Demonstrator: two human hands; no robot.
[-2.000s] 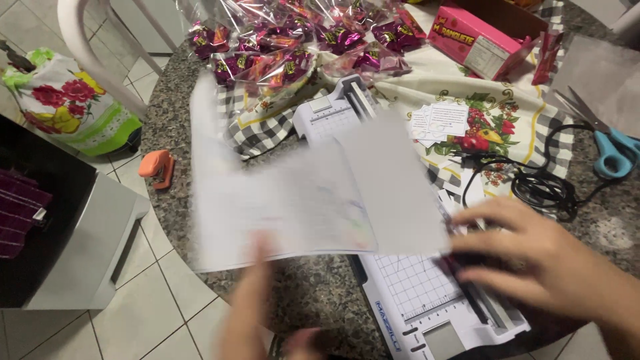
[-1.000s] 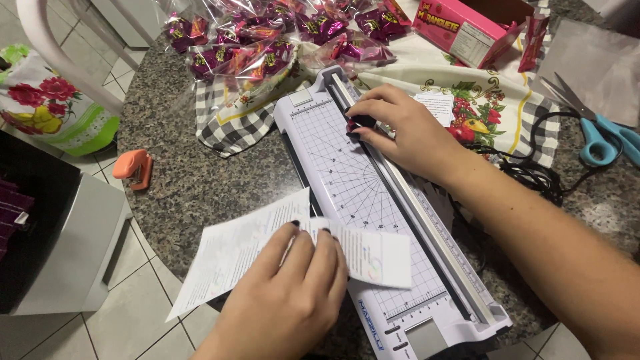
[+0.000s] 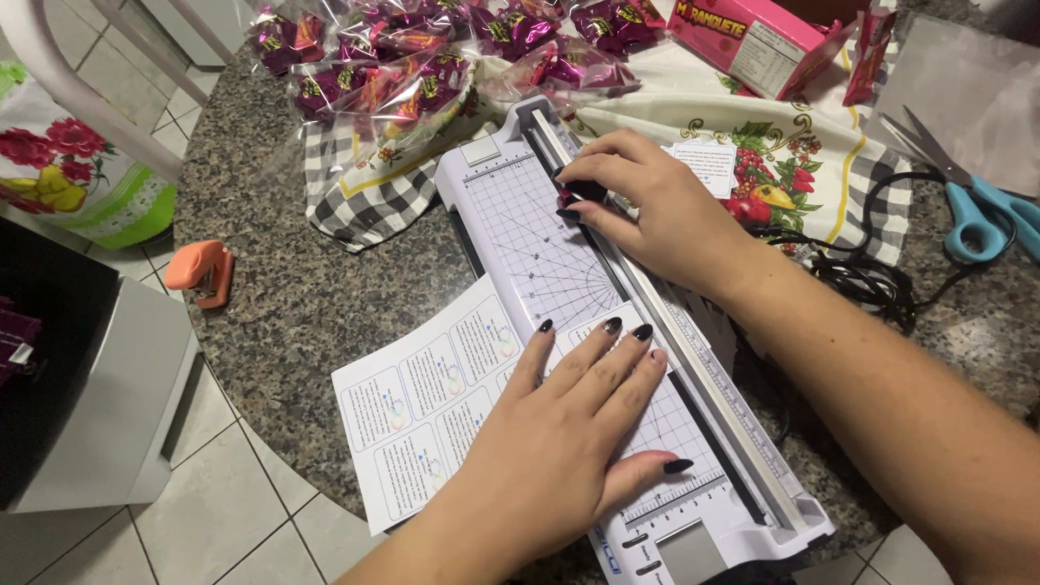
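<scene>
A white paper trimmer (image 3: 520, 219) with a grid and a long rail lies diagonally on the granite table. Across its bed and out over its left side rests a printed sheet of cards (image 3: 422, 390). My left hand (image 3: 577, 406) lies flat on the sheet, fingers spread, fingertips near the rail. The thumb and fingers of my right hand (image 3: 642, 203) close on the trimmer's dark sliding cutter (image 3: 587, 191), towards the far end of the rail. A small cut card (image 3: 711, 166) with print sits on the cloth beyond my right hand.
Clear bags of wrapped sweets (image 3: 390, 81) and a pink box (image 3: 747, 45) stand at the back on a patterned cloth (image 3: 382, 203). Blue-handled scissors (image 3: 967, 203) and a black cable (image 3: 869, 280) are on the right. An orange stapler (image 3: 201, 272) sits near the table's left edge.
The sheet, held up over the trimmer at first, now lies on its bed up near the rail. My left hand has gone from gripping the sheet to lying flat on it. My right hand stays at the cutter.
</scene>
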